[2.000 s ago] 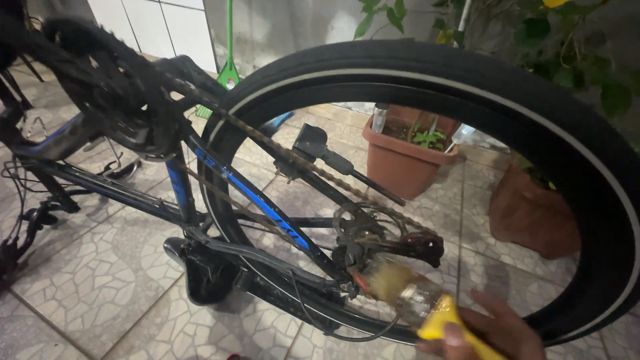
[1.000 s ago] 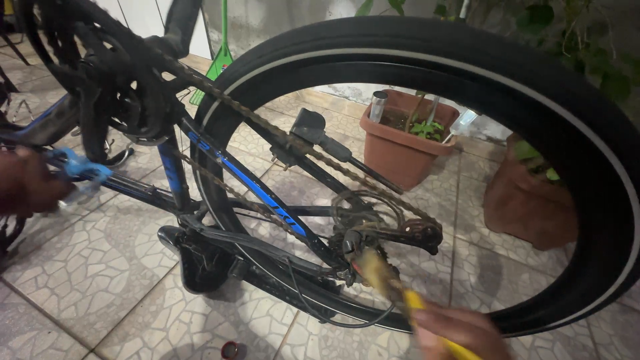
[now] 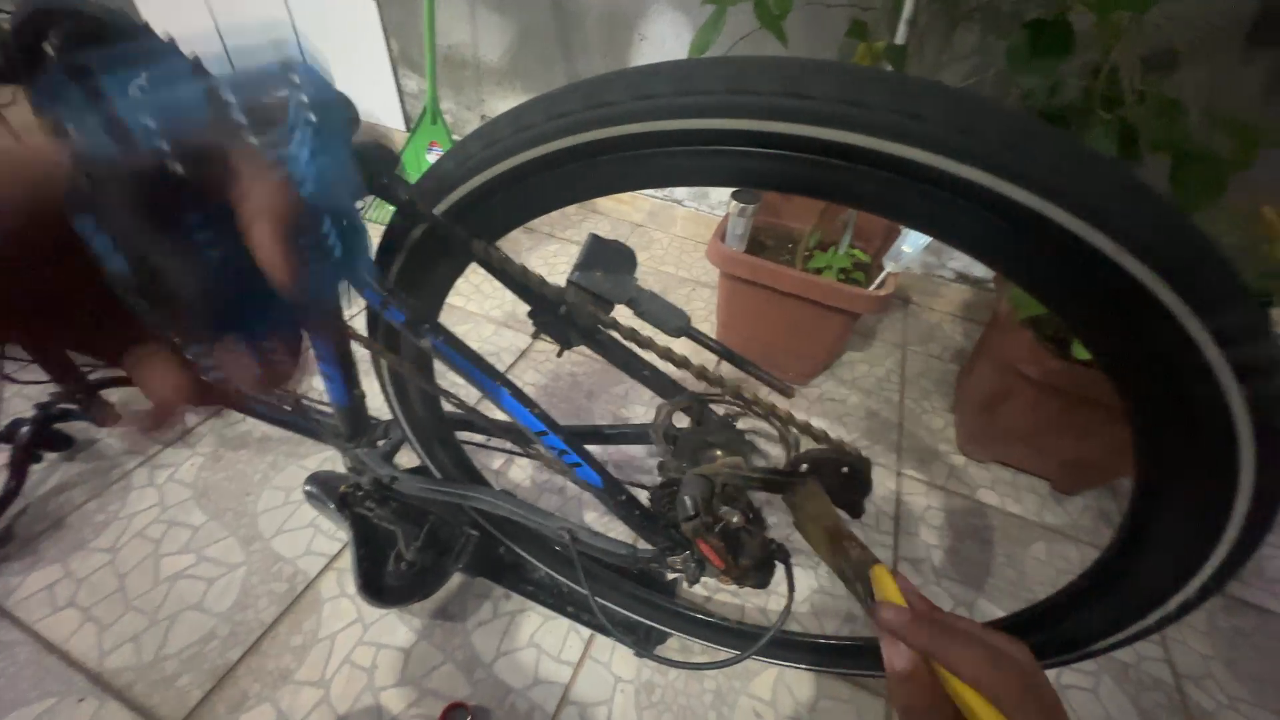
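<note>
A bicycle stands upside down, its rear wheel point(image 3: 780, 105) filling the right. My right hand point(image 3: 965, 645) holds a paintbrush point(image 3: 850, 550) by its yellow handle, bristles against the pulley end of the rear derailleur point(image 3: 840, 480). The chain point(image 3: 690, 370) runs from there up to the crankset, largely hidden at the upper left. My left hand point(image 3: 265, 215), heavily blurred, is at the crankset with a blue thing point(image 3: 300, 130) around it; its kind and the grip on it are unclear. The frame stay point(image 3: 510, 405) has blue markings.
Behind the wheel stand a terracotta-coloured planter point(image 3: 790, 310) with small plants and a second brown pot point(image 3: 1040, 400). A green long-handled tool point(image 3: 428, 140) leans by the wall. The saddle point(image 3: 400, 560) is near the tiled floor point(image 3: 250, 590). A small red-rimmed round thing point(image 3: 460, 711) lies at the bottom edge.
My left hand, out of view at first, came in at the left edge with the blue thing and has moved up to the crankset. The brush has shifted right to the pulley end.
</note>
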